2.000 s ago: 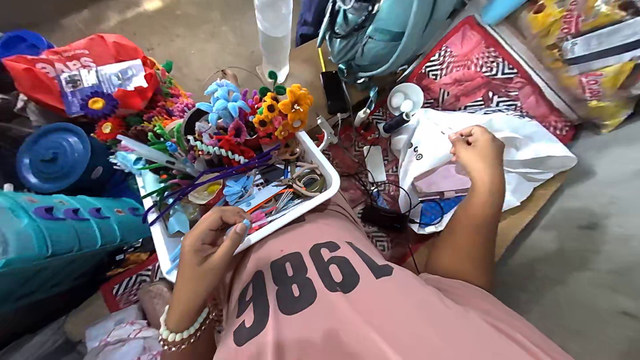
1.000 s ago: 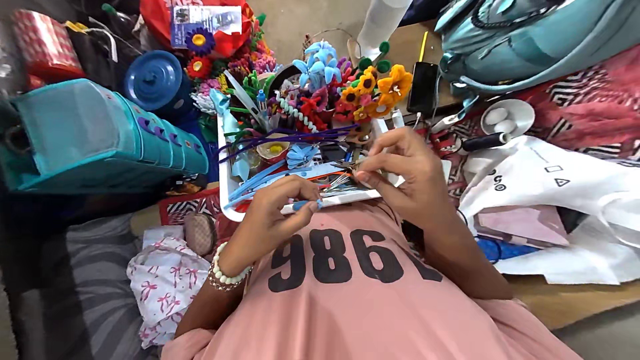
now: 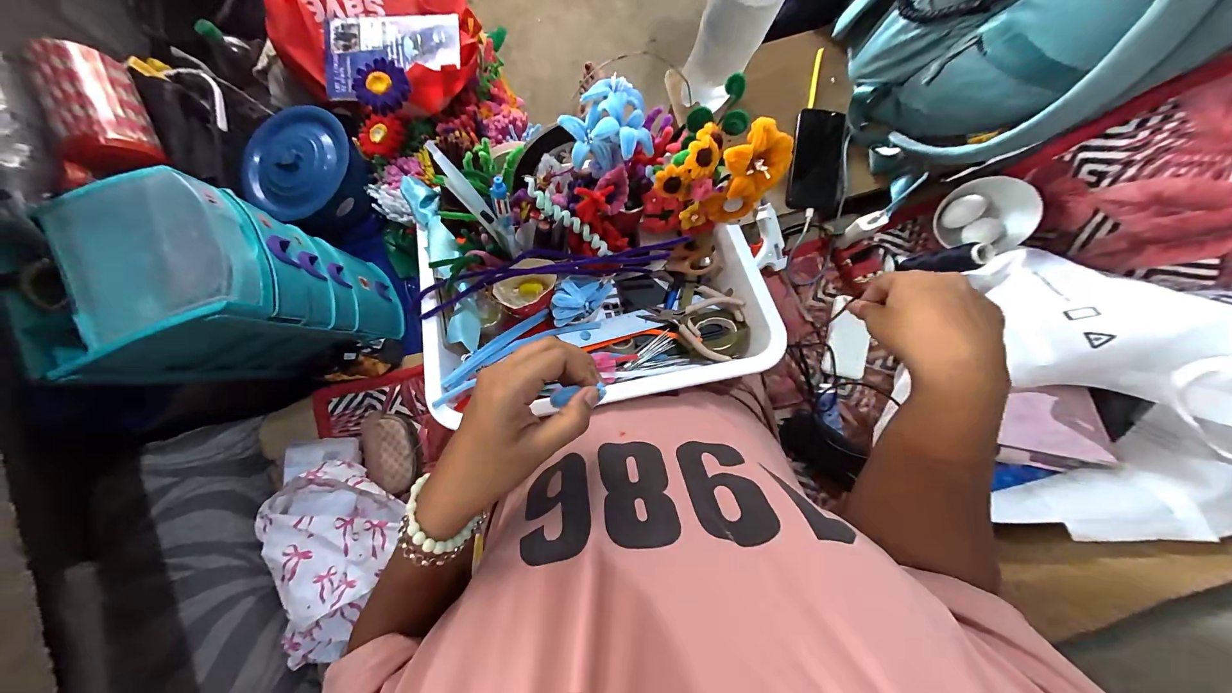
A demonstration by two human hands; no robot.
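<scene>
My left hand (image 3: 525, 414) is at the near edge of the white plastic tray (image 3: 765, 351), its fingertips pinched on a small light-blue piece (image 3: 576, 395). Right of the tray, my right hand (image 3: 934, 318) has its fingertips together beside a thin dark strand; whether it grips the strand is unclear. In the tray lie blue pipe cleaners (image 3: 496, 351), long purple pipe cleaners (image 3: 568, 272), pliers (image 3: 701, 332) and a pile of thin metal wires (image 3: 650, 354). Pipe-cleaner flowers, one light blue (image 3: 608, 120) and one orange (image 3: 758, 159), stand at its back.
At left are a teal plastic drawer unit (image 3: 241, 260), a blue lidded container (image 3: 295, 162) and a bow-print cloth (image 3: 332, 553). A phone (image 3: 818, 159), a teal backpack (image 3: 972, 87), a white bowl (image 3: 1025, 217), dark cables (image 3: 818, 448) and a white bag (image 3: 1088, 327) are at right.
My right hand has moved from over the tray a second ago to the right of it. My left hand stays near the tray's front edge with the blue piece. The view has shifted since the oldest frame.
</scene>
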